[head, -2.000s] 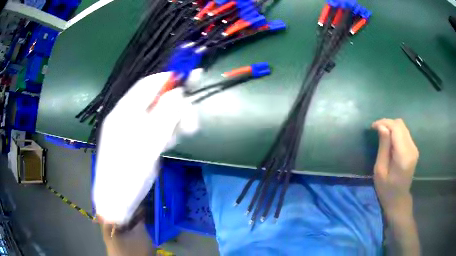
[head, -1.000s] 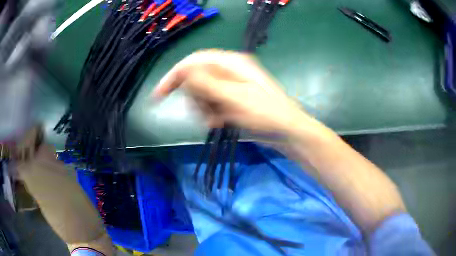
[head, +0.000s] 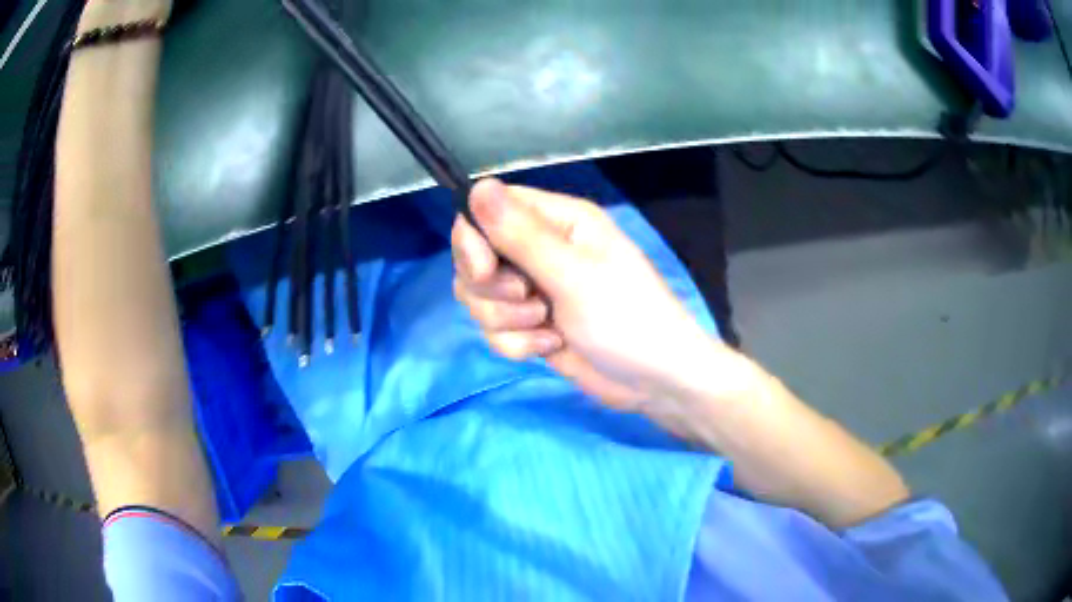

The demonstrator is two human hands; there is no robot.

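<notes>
My right hand [head: 517, 265], bare, is closed around a black cable lead [head: 382, 97] in front of my apron. The lead runs up and left from my fist and leaves the picture at the top; its far end is out of view. My left forearm reaches up along the left side, and my left hand is cut off by the top edge. A bunch of several black leads [head: 317, 200] hangs over the bench edge, with small silver tips at the lower ends.
More black cables [head: 38, 176] lie at the far left, partly behind my left forearm. The purple heat gun [head: 973, 59] is at the upper right. A blue bin [head: 229, 400] is below the green bench [head: 658, 71].
My right hand has moved down and now grips a black lead. My left arm has reached up, its hand leaving the picture. The view has shifted, showing the purple heat gun and less of the cable pile.
</notes>
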